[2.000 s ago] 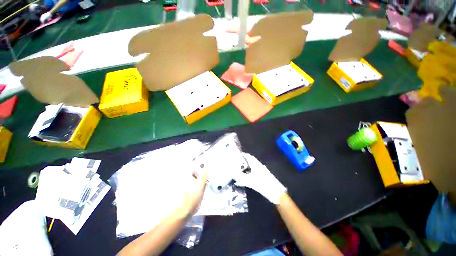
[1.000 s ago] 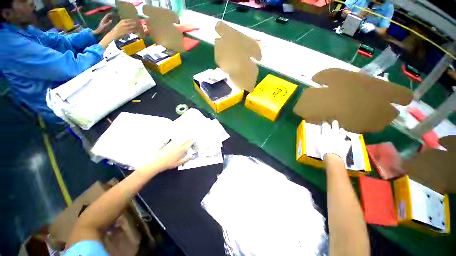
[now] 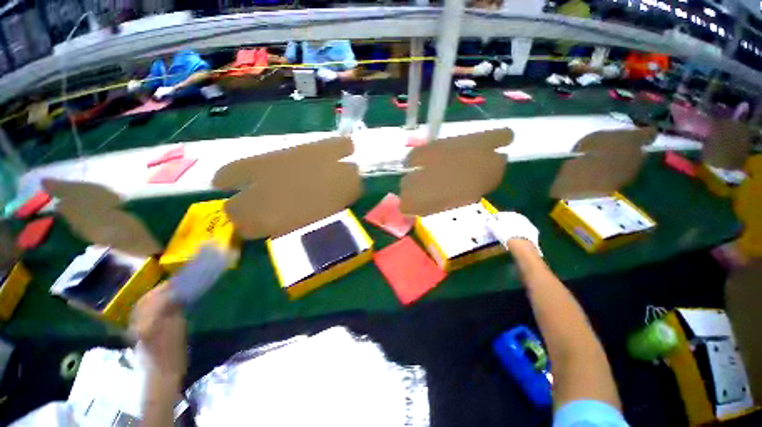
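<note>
My bare left hand (image 3: 160, 321), blurred, is raised at the left and holds a small flat greyish thing (image 3: 200, 273), too blurred to name surely. My white-gloved right hand (image 3: 516, 230) is at the right edge of an open yellow box (image 3: 444, 260) with a white holed plate (image 3: 459, 228) in it; its fingertips are unclear, so its hold cannot be told. Another yellow box (image 3: 332, 275), left of that one, shows a dark flat device (image 3: 329, 245) on white. The poly bag stack (image 3: 309, 379) lies in front of me. White leaflets (image 3: 104, 385) lie at lower left.
A blue tape dispenser (image 3: 522, 364) and green roll (image 3: 653, 340) lie at the right, beside an open box (image 3: 690, 379). Red pads (image 3: 408, 268) and more yellow boxes (image 3: 603, 237) stand on the green belt (image 3: 510, 292). Brown flaps rise behind boxes. People (image 3: 324, 57) work across.
The view has swung back right. My left hand has lifted from the leaflets with a flat thing. My right hand has moved one box right; the box it left now shows the dark device.
</note>
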